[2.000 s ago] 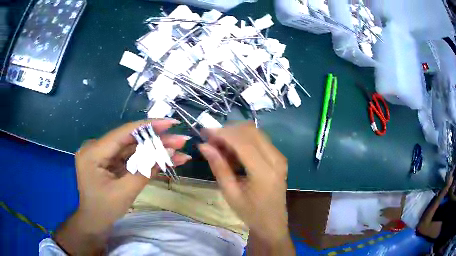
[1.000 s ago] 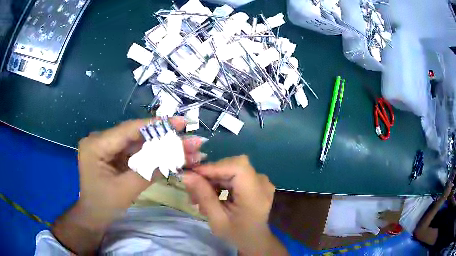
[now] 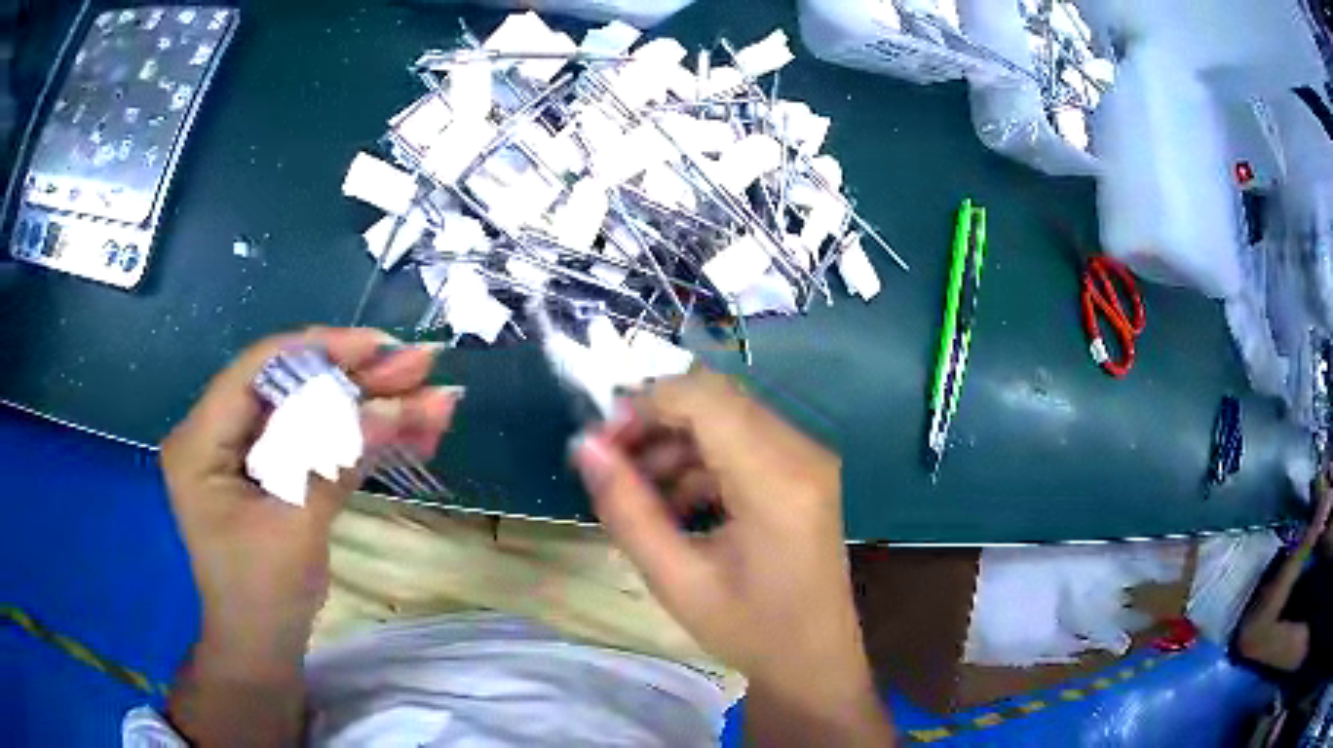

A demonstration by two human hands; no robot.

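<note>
A loose pile of tagged metal rods point(image 3: 614, 176) lies tangled on the dark green mat. My left hand point(image 3: 293, 453) holds a small bunch of tagged rods point(image 3: 310, 439) over the bench's front edge. Their white flags overlap into a block and the thin rod ends stick out to the lower right. My right hand point(image 3: 716, 497) is just in front of the pile, blurred, with thumb and fingers closed on a blurred tagged rod point(image 3: 585, 363) whose white flag shows at the fingertips.
A digital scale point(image 3: 117, 132) lies at left. A bright green hand tool point(image 3: 958, 336), red-handled snips point(image 3: 1114, 314) and a small dark tool point(image 3: 1225, 443) lie at right. Clear bins with tagged rods point(image 3: 1023, 124) stand back right. A person's arm point(image 3: 1286, 585) shows at the right edge.
My right hand has moved from beside my left hand's bunch to the pile's front edge and now holds a tagged rod. My left hand with the bunch has shifted left in the picture.
</note>
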